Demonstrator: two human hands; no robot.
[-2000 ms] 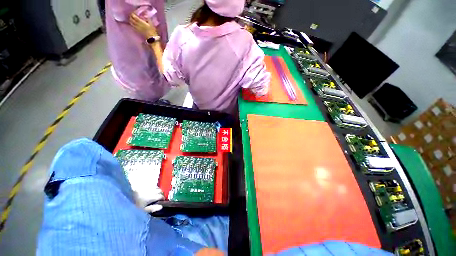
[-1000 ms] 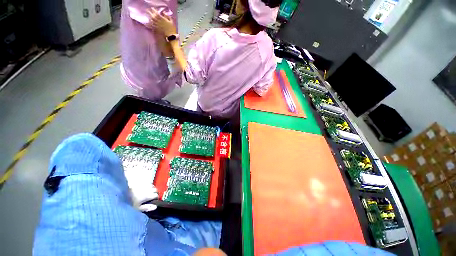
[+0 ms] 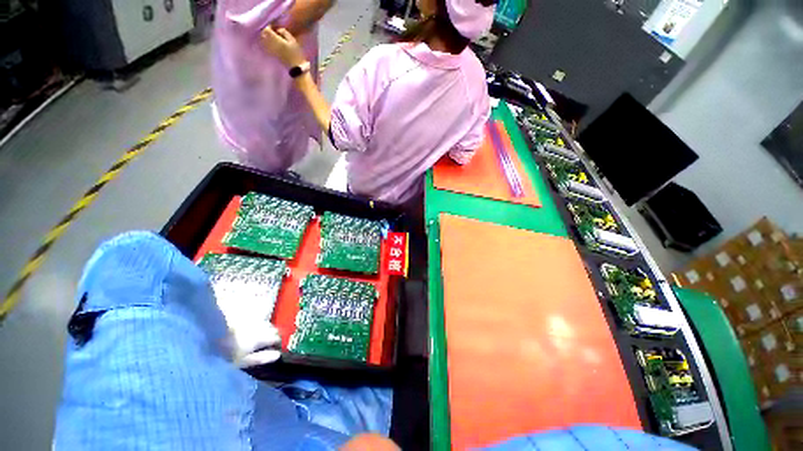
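Note:
Several green populated circuit boards [image 3: 336,319] lie flat in two rows on the red lining of a black tray [image 3: 204,195]. A red label [image 3: 398,254] with white characters is on the tray's right side. My left hand [image 3: 255,343], in a white glove, is at the tray's near edge beside the near-left board [image 3: 251,273]. Glare whitens that board, and the fingers are partly hidden, so their grip cannot be told. My right hand is out of view; a blue sleeve shows at the bottom edge.
An orange-red mat [image 3: 528,326] lies on the green bench right of the tray. Power supply boards [image 3: 674,388] stand in a row on the dark conveyor [image 3: 616,339]. Two people in pink [image 3: 405,114] are ahead, one at a mat [image 3: 471,181] with purple strips [image 3: 506,158].
The view has turned slightly, shifting the people to the right in the picture. The standing person's arm has moved. My left hand stays at the tray's near edge, and the boards stay in place.

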